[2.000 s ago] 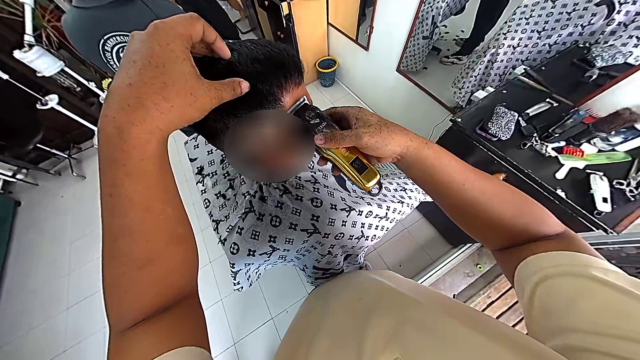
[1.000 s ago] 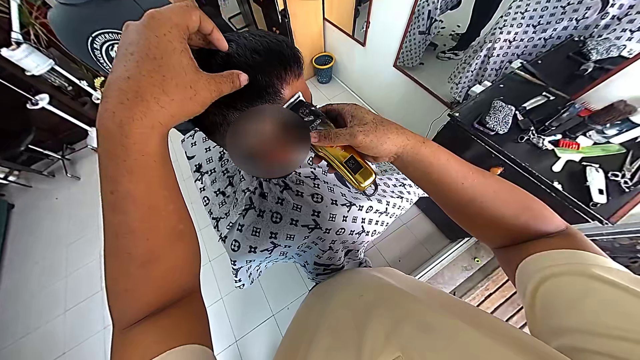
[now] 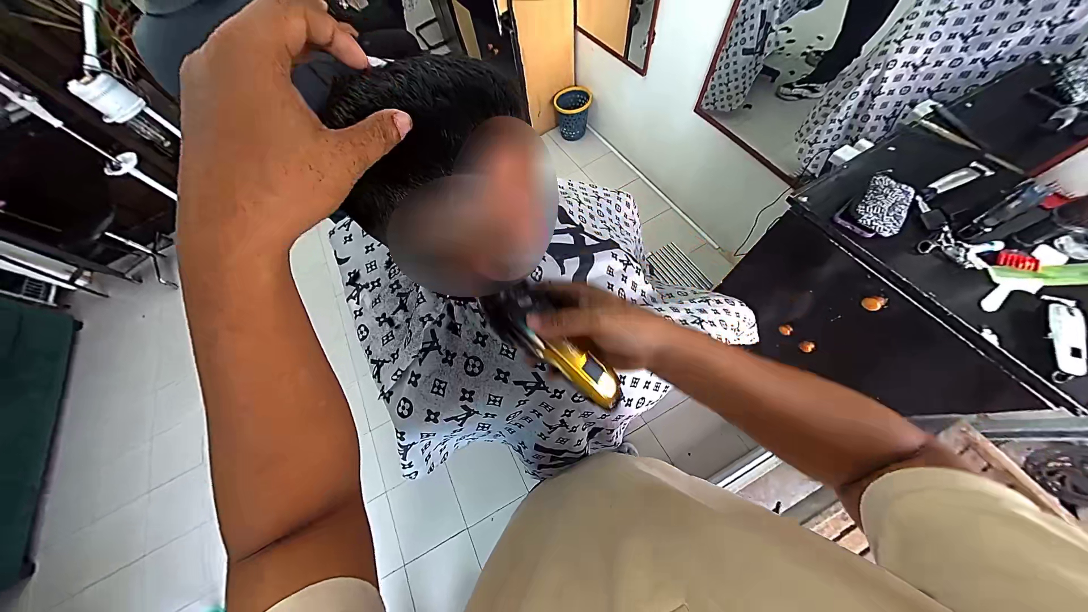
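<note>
A seated person's dark hair (image 3: 425, 102) lies in front of me, above a white barber cape (image 3: 450, 365) with a black pattern. My left hand (image 3: 280, 127) is at the hair, thumb and fingers spread apart; whether it pinches any hair cannot be told. My right hand (image 3: 595, 327) is closed around a gold and black hair clipper (image 3: 586, 372), slightly blurred. The clipper's dark head is just below the person's blurred face, over the upper cape; contact with skin cannot be made out.
At the right stands a black counter (image 3: 765, 293) with a green-and-white brush (image 3: 1033, 279), a patterned pouch (image 3: 886, 205) and a white device (image 3: 1067, 336). A mirror (image 3: 765, 102) hangs behind it. A blue basket (image 3: 572, 115) stands on the tiled floor by the wall.
My right hand and the clipper have moved from the side of the forehead down to below the face. The person's head has turned or tilted. My left hand remains at the hair.
</note>
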